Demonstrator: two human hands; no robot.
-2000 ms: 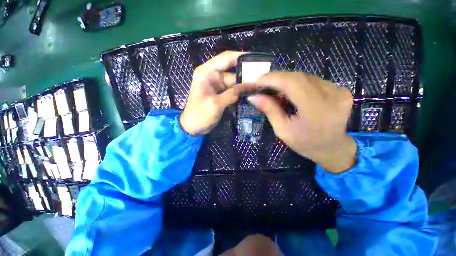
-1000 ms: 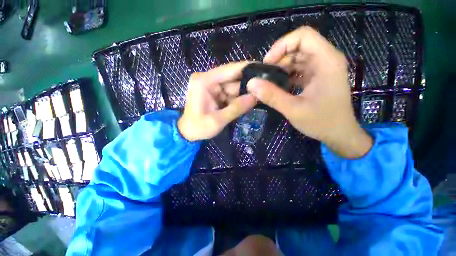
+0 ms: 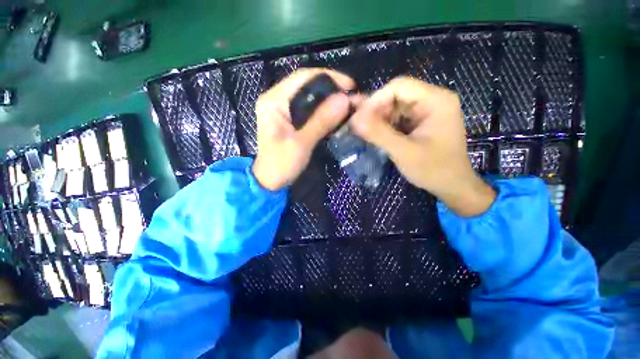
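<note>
My left hand (image 3: 284, 130) holds a black phone housing (image 3: 311, 99) above the large black pocketed tray (image 3: 351, 242), its thumb across the housing's lower part. My right hand (image 3: 421, 137) is just right of it, thumb and fingertips pinched together near the housing's right edge. Whether something small is between those fingertips cannot be told. A blue-grey circuit board (image 3: 359, 160) hangs or lies below the hands, blurred. Its upper end is hidden by the fingers, so its link to the housing cannot be seen.
A black side tray (image 3: 135, 184) with rows of white-backed parts is at the left. Part-assembled phones (image 3: 123, 39) and other dark parts lie on the green bench (image 3: 203, 28) at the upper left. A few patterned pieces (image 3: 514, 160) sit in the big tray's right pockets.
The housing has moved left in my left hand and now shows a dark face instead of the earlier white window. My right hand has moved off the housing to its right side. The board has shifted slightly.
</note>
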